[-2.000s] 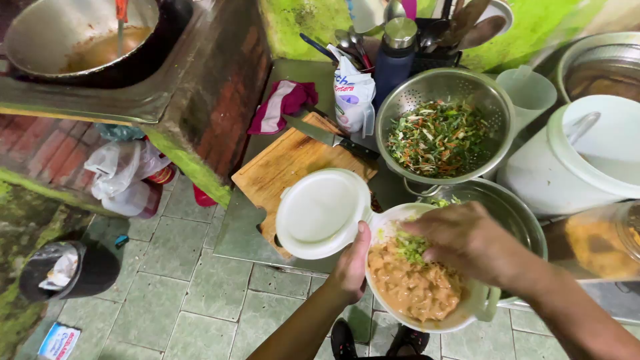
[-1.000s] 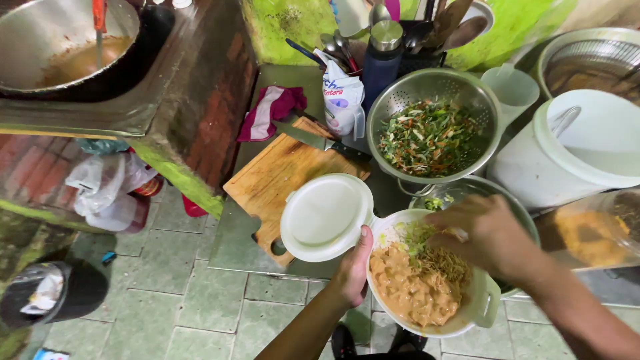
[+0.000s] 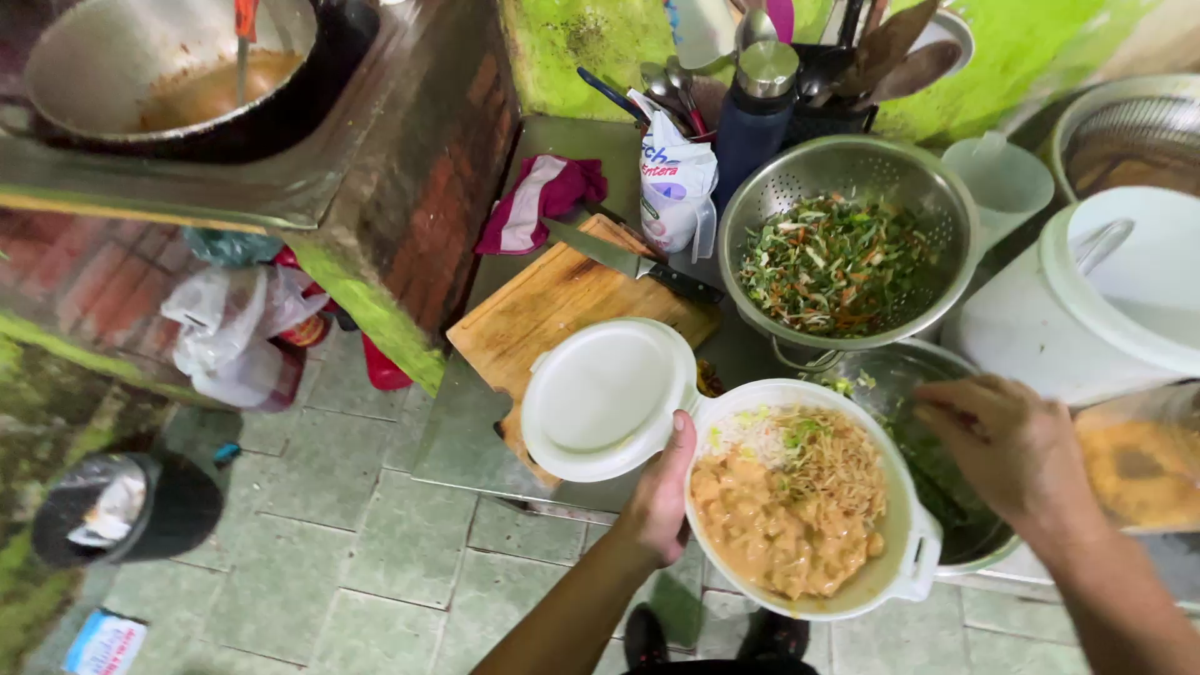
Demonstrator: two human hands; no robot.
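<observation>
My left hand point(image 3: 664, 497) grips a white lidded food container point(image 3: 905, 511) at its hinge side, the round lid point(image 3: 609, 398) folded out to the left. Inside lie chunks in an orange-pink sauce point(image 3: 773, 534), thin crisp strips point(image 3: 844, 459), and some white food with green bits at the top left. My right hand point(image 3: 998, 450) hovers over a steel bowl point(image 3: 994, 558) with chopped greens, just right of the container. Its fingers are bunched together; whether they pinch anything is hidden. Behind the container, a steel colander point(image 3: 942, 305) holds shredded vegetables point(image 3: 834, 262).
A wooden cutting board point(image 3: 562, 309) bears a knife point(image 3: 609, 250), beside a magenta cloth point(image 3: 544, 202). A milk powder bag point(image 3: 675, 187) and a dark bottle point(image 3: 750, 122) stand behind. At right is a white bucket point(image 3: 1012, 291); a wok point(image 3: 187, 66) sits upper left.
My right hand has moved from over the container to the right, over the steel bowl. The thin crisp strips, plain in the container now, were largely hidden by this hand two seconds ago.
</observation>
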